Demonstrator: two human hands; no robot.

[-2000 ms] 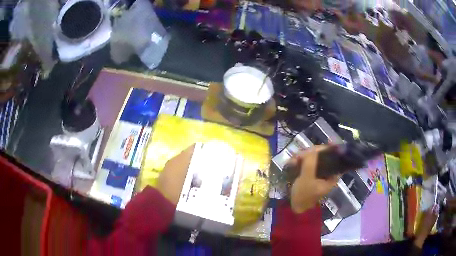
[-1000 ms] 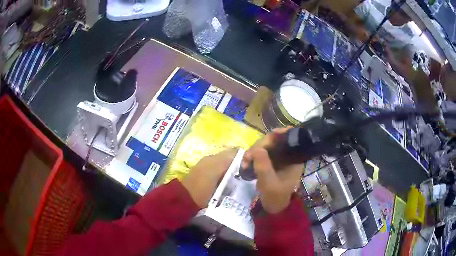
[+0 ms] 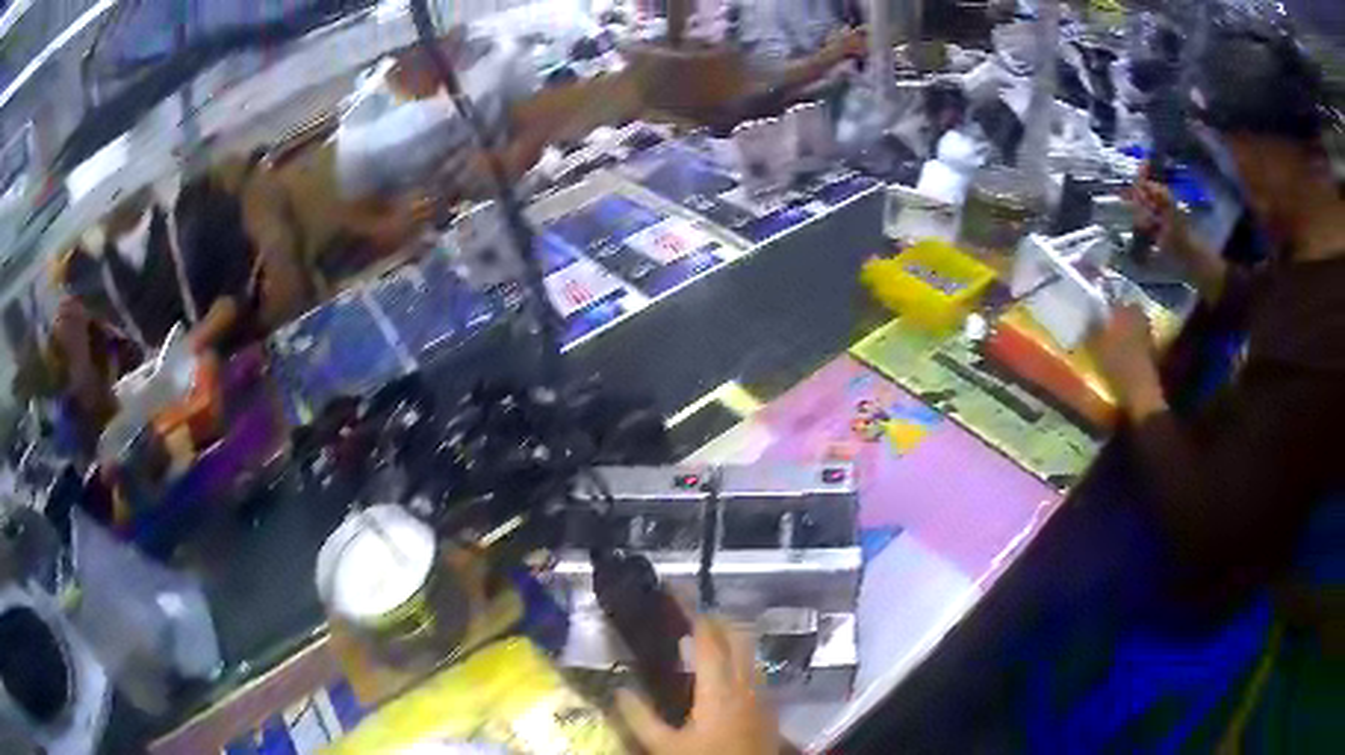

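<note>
My right hand (image 3: 716, 701) is at the bottom edge, partly cut off, and holds the black electric screwdriver (image 3: 643, 627) at the front of the screw feeders (image 3: 708, 531). The screwdriver's tip cannot be made out. The feeders are two silver boxes side by side with small red lights. The yellow pad (image 3: 487, 708) is at the lower edge, cut off. The round tin (image 3: 378, 566) with a white top stands on brown cardboard beyond the pad. My left hand and the white housing are out of the picture.
Dark parts (image 3: 443, 450) lie in a heap behind the tin. A pinkish board (image 3: 944, 479), a green mat (image 3: 959, 398) and a yellow bin (image 3: 926, 283) are to the right. A person (image 3: 1254, 325) works at right; others are across the bench. A clear bag (image 3: 140, 605) is at left.
The view has swung to the right. The right hand and screwdriver have moved from the white housing to the feeders. The left hand and housing have left the picture.
</note>
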